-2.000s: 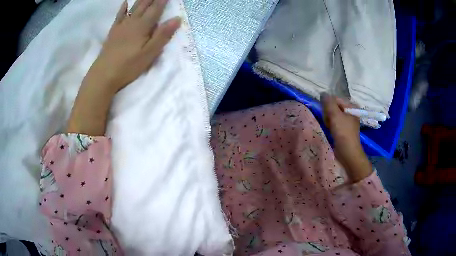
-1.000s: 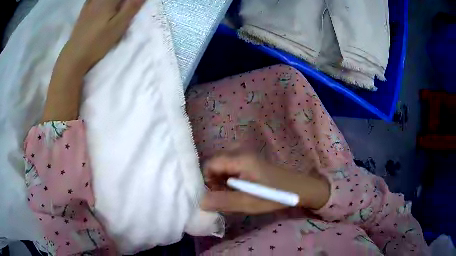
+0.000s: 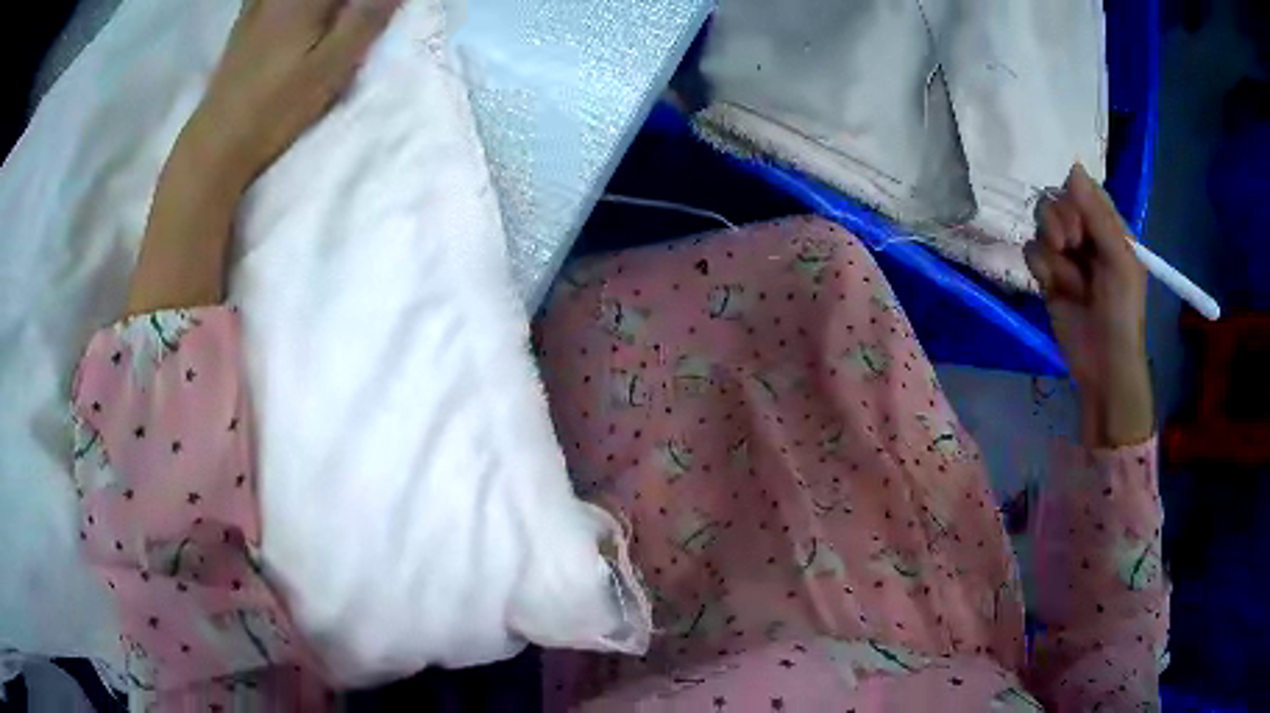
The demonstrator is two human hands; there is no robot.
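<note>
A white cloth panel (image 3: 390,418) lies over the table edge and my lap, its raw hem running down its right side. My left hand (image 3: 286,70) rests flat on the cloth at the top left, fingertips cut off by the frame. My right hand (image 3: 1093,251) is raised at the right, beside the binned garments, shut around a white pen-like tool (image 3: 1181,281) whose handle points down and right; its tip is hidden. A pale thread (image 3: 669,206) trails over the gap beside the table. Loose threads curl at the cloth's lower corner (image 3: 624,578).
The pale blue table (image 3: 564,126) shows right of the cloth. Folded off-white garments (image 3: 822,70) with frayed ends lie over a blue bin (image 3: 975,290) at the upper right. My pink patterned lap (image 3: 780,432) is below. An orange-red object (image 3: 1226,390) stands at the right edge.
My right hand has moved from the bin down to the cloth's hem, then up and right with the tool. The cloth's lower corner now lies folded with loose threads.
</note>
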